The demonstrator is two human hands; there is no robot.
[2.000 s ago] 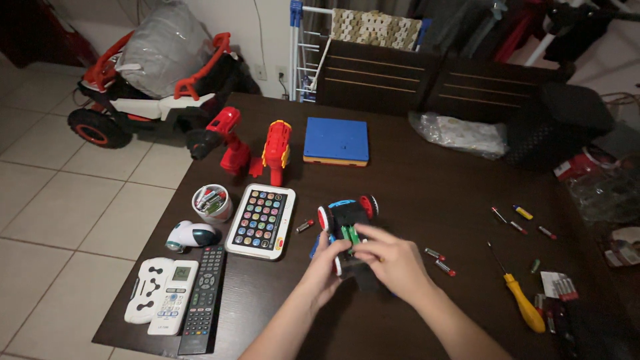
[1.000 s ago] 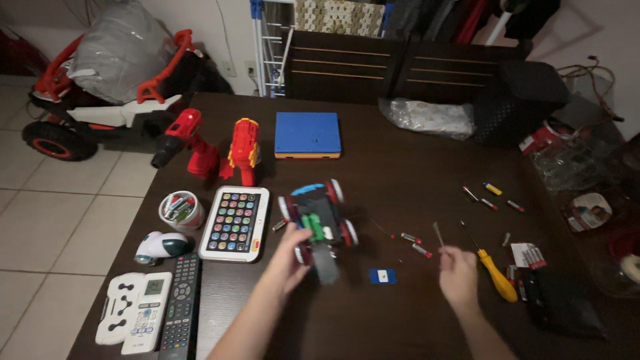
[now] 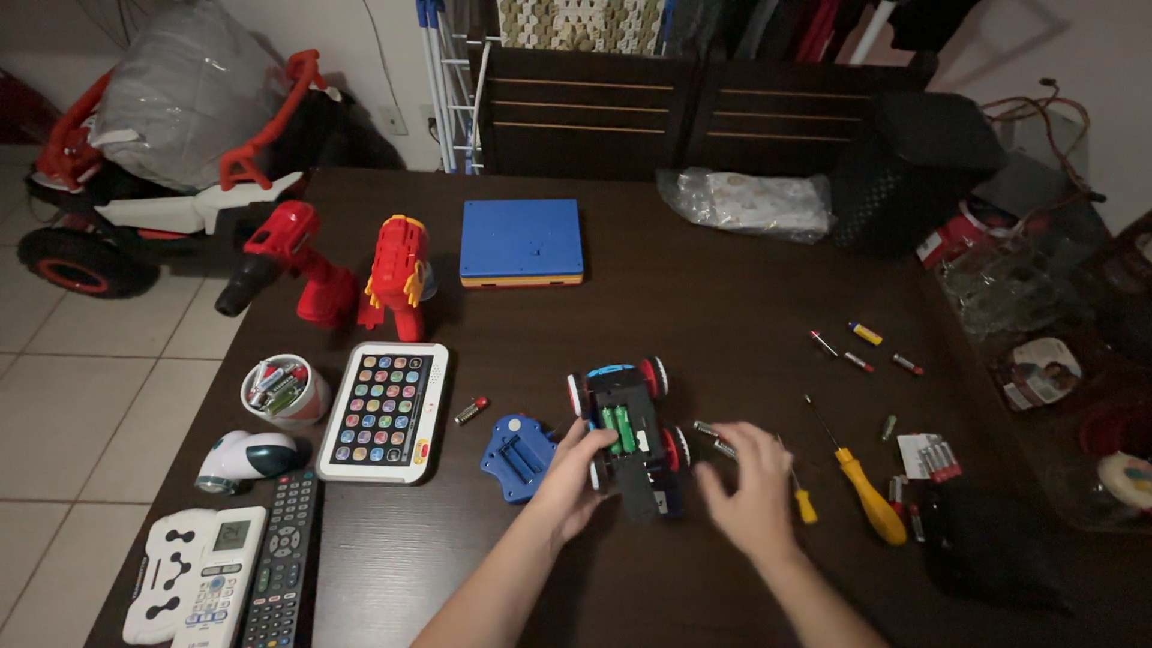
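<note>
My left hand (image 3: 576, 472) grips a toy car (image 3: 634, 396) that lies upside down, its black underside up and green batteries (image 3: 618, 429) in its open compartment. Right of the car, my right hand (image 3: 751, 481) has its fingers spread over the table, beside two loose batteries (image 3: 714, 435); whether it touches them I cannot tell. A blue plastic toy controller (image 3: 517, 457) with an empty battery compartment lies left of my left hand. A small yellow-handled screwdriver (image 3: 804, 504) lies just right of my right hand, and a larger yellow screwdriver (image 3: 868, 495) lies farther right.
At the left are a toy tablet (image 3: 382, 414), a cup of batteries (image 3: 286, 391), a black remote control (image 3: 281, 558) and a white one (image 3: 219, 576). Red toy drills (image 3: 310, 261) and a blue case (image 3: 522, 241) stand behind. More batteries (image 3: 858, 361) lie at the right, before a black speaker-like box (image 3: 913, 171).
My right hand was at the car, then to the right holding a thin tool; now it is back nearer the car, by the loose batteries. The small screwdriver lies on the table.
</note>
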